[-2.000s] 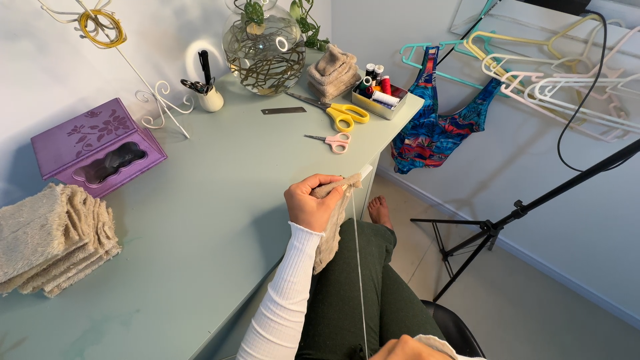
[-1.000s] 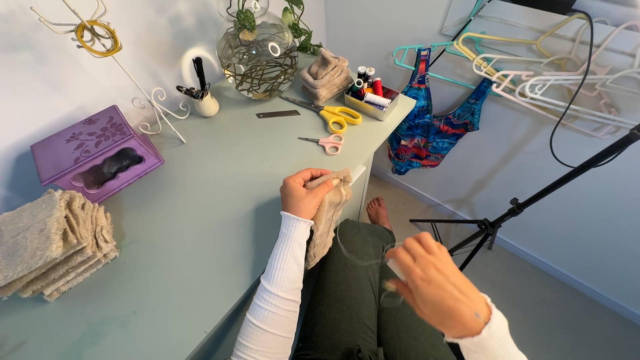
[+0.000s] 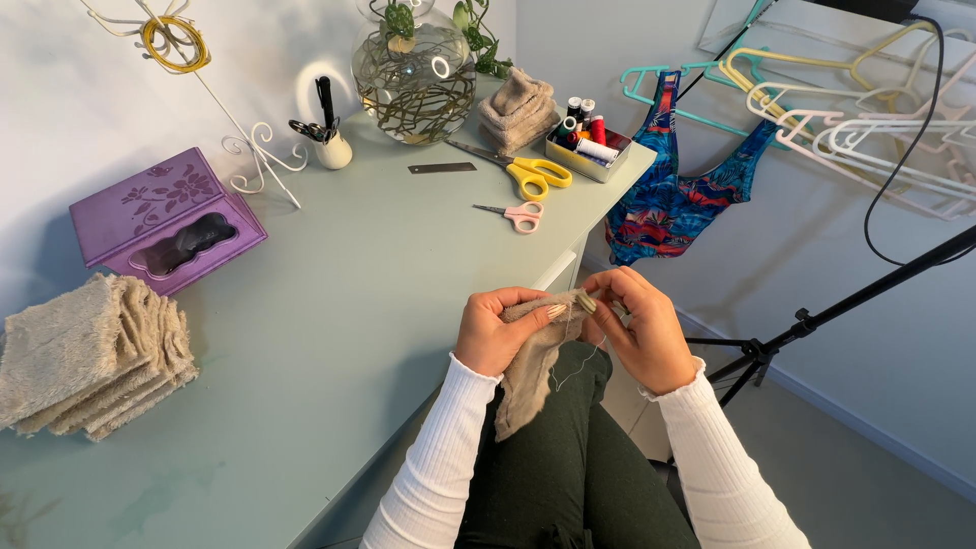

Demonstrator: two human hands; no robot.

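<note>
A piece of beige plush fabric [image 3: 528,381] hangs over my lap, pinched along its upper edge by my left hand [image 3: 499,328]. My right hand [image 3: 637,328] meets the fabric's right end, thumb and fingers closed on it. A pale thread [image 3: 576,370] loops down between the hands; a needle cannot be made out. Beyond them on the table lie pink-handled scissors [image 3: 524,217], yellow-handled scissors [image 3: 540,177] and a flat metal blade [image 3: 442,168]. A tin of thread spools [image 3: 607,169] stands beside a small stack of folded beige cloth [image 3: 517,114].
Beige fabric pieces [image 3: 91,351] are piled at the table's left, by an open purple box [image 3: 168,221]. A glass vase [image 3: 415,76], a pen holder [image 3: 334,151] and a white wire stand [image 3: 263,156] line the back. At right are hangers [image 3: 854,130], a patterned garment [image 3: 671,198] and a black tripod [image 3: 808,324].
My right hand, apart from the fabric with the thread drawn out one second ago, has come back to the fabric's edge beside my left hand. The thread now hangs in a slack loop.
</note>
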